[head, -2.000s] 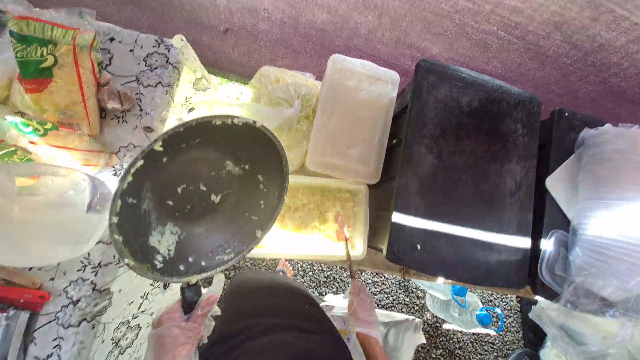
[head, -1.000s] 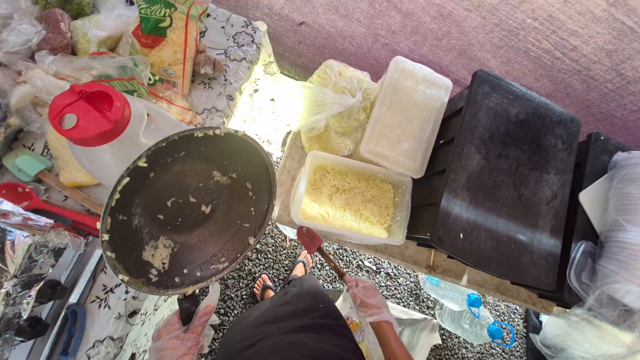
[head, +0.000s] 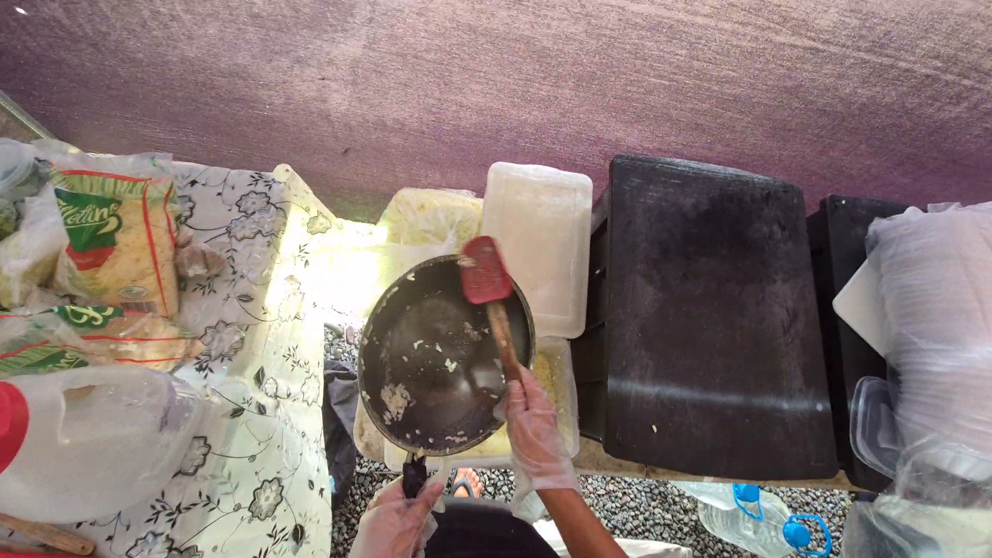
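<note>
My left hand (head: pixel 399 518), in a clear plastic glove, grips the black handle of a dark frying pan (head: pixel 442 372) with bits of rice stuck to its inside. In my gloved right hand (head: pixel 537 434) is the wooden handle of a red-headed spatula (head: pixel 486 271), its head over the pan's upper right rim. The pan covers much of a plastic container of rice (head: pixel 564 372). Behind it lie a clear plastic bag of yellowish food (head: pixel 430 217) and a whitish lidded container (head: pixel 537 248).
Black lidded crates (head: pixel 709 318) stand to the right, beside wrapped plastic containers (head: pixel 942 310). On the left, a flowered tablecloth (head: pixel 256 434) holds food packets (head: pixel 116 240) and a large jug with a red lid (head: pixel 101 434). Water bottles (head: pixel 744 519) rest on the gravel.
The pan has moved from left of the rice container to over it. The spatula has gone from beside the container up to the pan's rim. The view has shifted.
</note>
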